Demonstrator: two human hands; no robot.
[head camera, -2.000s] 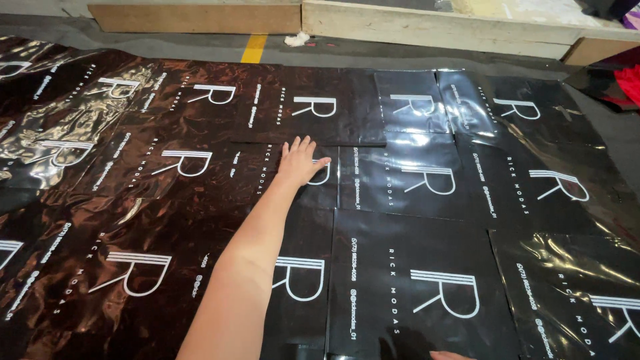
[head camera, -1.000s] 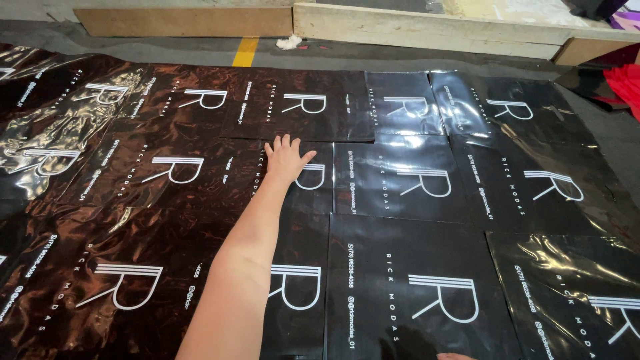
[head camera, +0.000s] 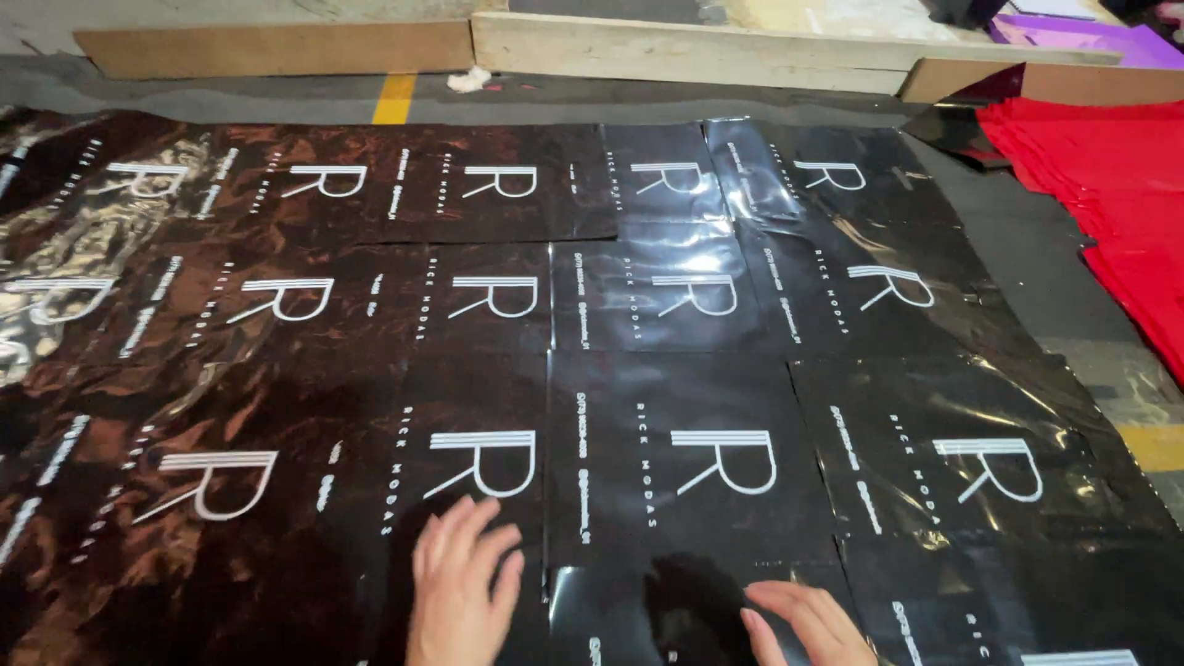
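Glossy black plastic bags (head camera: 684, 407) printed with a large white letter and smaller writing lie flat in overlapping rows over the floor. My left hand (head camera: 467, 583) is over a bag at the lower middle, fingers spread, just below a printed letter, and holds nothing. To its right, at the bottom edge, my right hand (head camera: 809, 620) hovers over or rests on another bag (head camera: 694, 601), thumb and fingers apart; contact cannot be told. A dark shadow lies beside it.
Red plastic sheets or bags (head camera: 1101, 203) lie in a pile at the right. Wooden boards (head camera: 277, 57) edge the far side of the grey floor, which has a yellow stripe (head camera: 394, 99). A crumpled white scrap (head camera: 469, 80) lies by the boards. Something purple (head camera: 1091, 37) is at the top right.
My left hand has moved back from the middle rows towards me. More of my right hand now shows at the bottom edge. The view has shifted so more red material is seen.
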